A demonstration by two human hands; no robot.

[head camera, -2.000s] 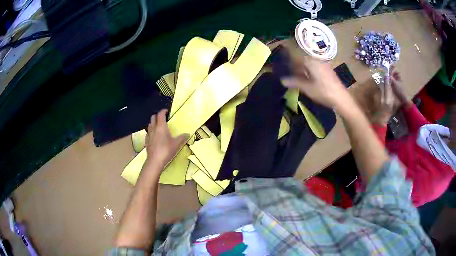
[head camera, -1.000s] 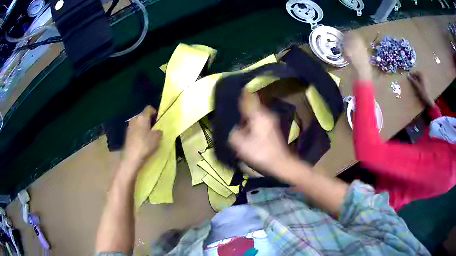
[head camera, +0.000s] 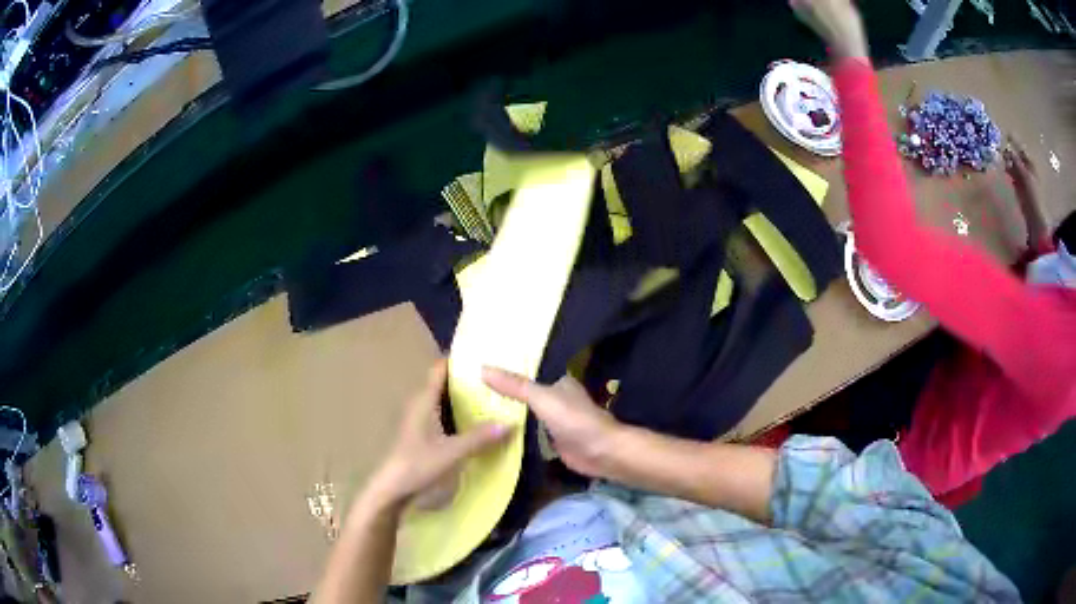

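A long strip, yellow on the side facing up (head camera: pixel 525 271), is held between both hands in the middle. Its near end curves down towards my body and its far end is blurred. My left hand (head camera: pixel 427 454) grips its left edge with the thumb across it. My right hand (head camera: pixel 564 415) grips its right edge with the thumb on the yellow face. A tangled heap of black strips (head camera: pixel 690 342) with yellow undersides lies behind and to the right. A flat black sheet (head camera: pixel 366 283) lies at the left by the bench edge.
A co-worker's red sleeve (head camera: pixel 897 224) reaches across at the right. White round plates (head camera: pixel 802 104) lie near it, beside a pile of small metal-like parts (head camera: pixel 951 132). A purple and white handle (head camera: pixel 100 513) and a small whitish cluster (head camera: pixel 322 507) lie left. The dark green conveyor (head camera: pixel 295 189) runs behind.
The yellow strip has been drawn towards my body and turned more upright. My right hand has moved from the black strips onto it. The co-worker's arm has reached further forward.
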